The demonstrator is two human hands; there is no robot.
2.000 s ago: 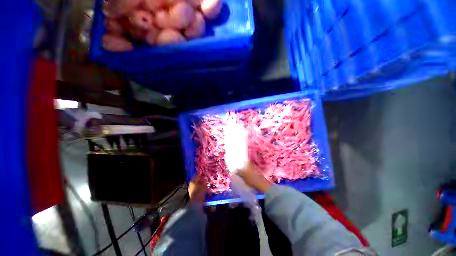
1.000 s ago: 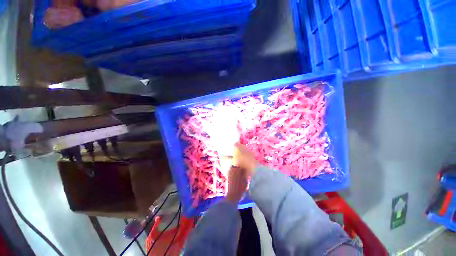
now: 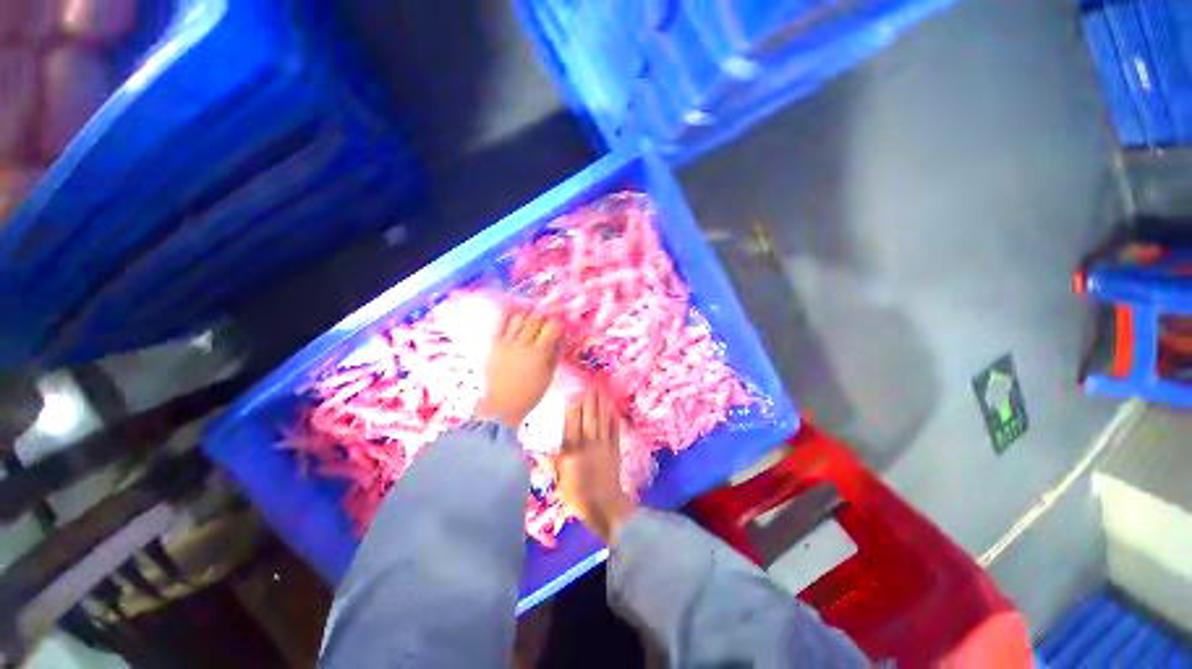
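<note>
A blue crate filled with thin pink moulded parts sits tilted in the view. Shiny clear film shows along its right side. My left hand lies on the parts near the middle, fingers pointing up the view. My right hand lies lower and to the right, on the parts near the front wall. A pale, overexposed patch lies between the hands; I cannot tell what it is. Whether the fingers grip anything is hidden.
A red plastic stool stands at the crate's lower right. Blue crates stand at upper left, another blue stack at the top. A blue and red stool is far right. A green arrow sign marks the grey floor.
The view has turned and shifted, so the crate looks more tilted. My hands, close together or overlapping a second before, now lie apart on the parts. More of the red stool shows.
</note>
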